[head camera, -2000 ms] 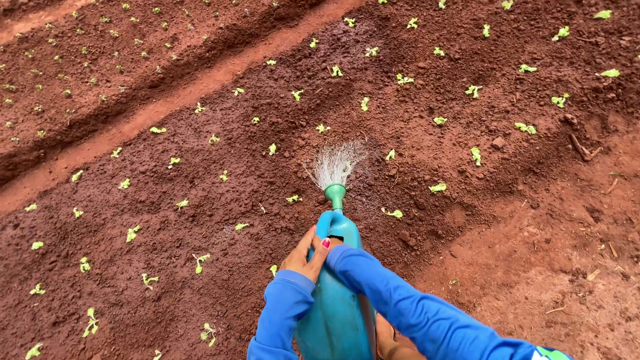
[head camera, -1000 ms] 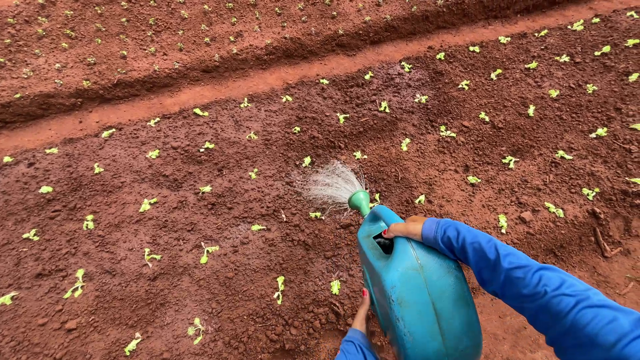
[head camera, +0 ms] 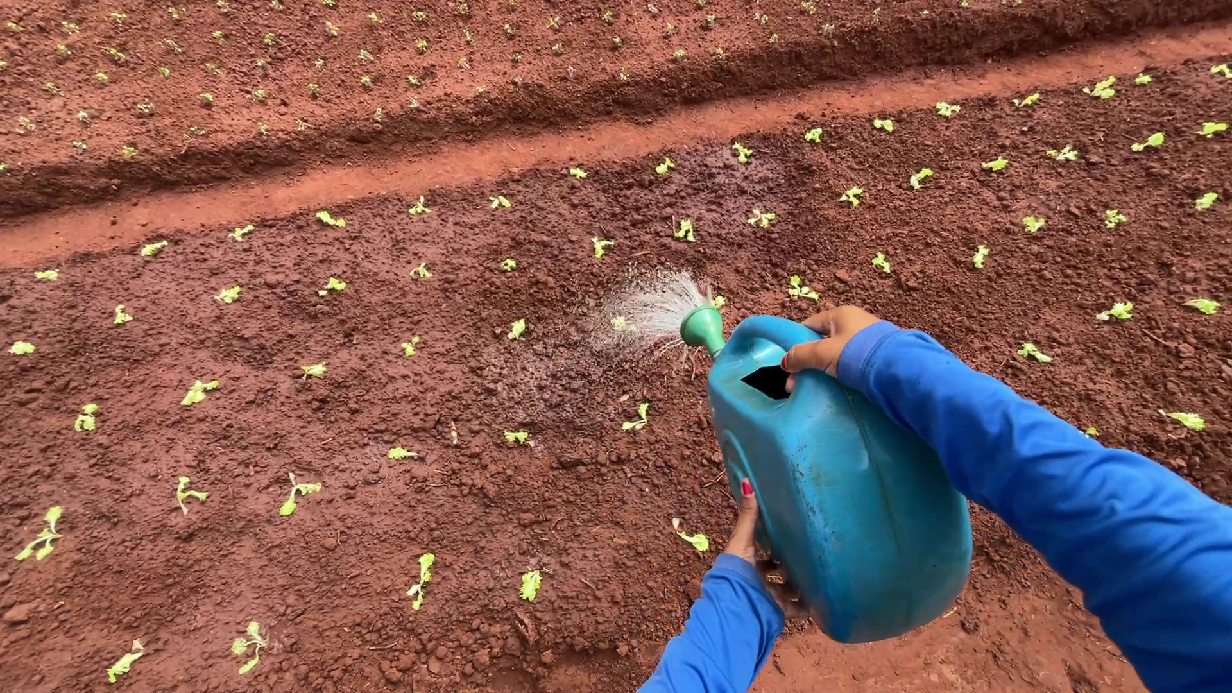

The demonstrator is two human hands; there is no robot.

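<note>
A blue plastic watering can [head camera: 847,491] is tilted over the bed, its green sprinkler head [head camera: 703,327] pointing up and to the left. Water [head camera: 653,306] sprays from it onto dark, wet soil around a small seedling [head camera: 619,323]. My right hand [head camera: 830,342] grips the can's top handle beside the cut opening. Under the can's left side, my left hand [head camera: 749,539] supports the body, thumb showing and most fingers hidden beneath. Both arms wear blue sleeves.
Rows of pale green seedlings [head camera: 199,392] fill the red-brown bed on all sides of the spray. Beyond it runs a bare furrow [head camera: 404,173], then another bed [head camera: 289,77] with smaller sprouts. Paler ground [head camera: 924,654] lies at the bottom right.
My hands have tilted the can so its sprinkler head points more to the left than two seconds ago. The view has turned. Water sprays in all frames.
</note>
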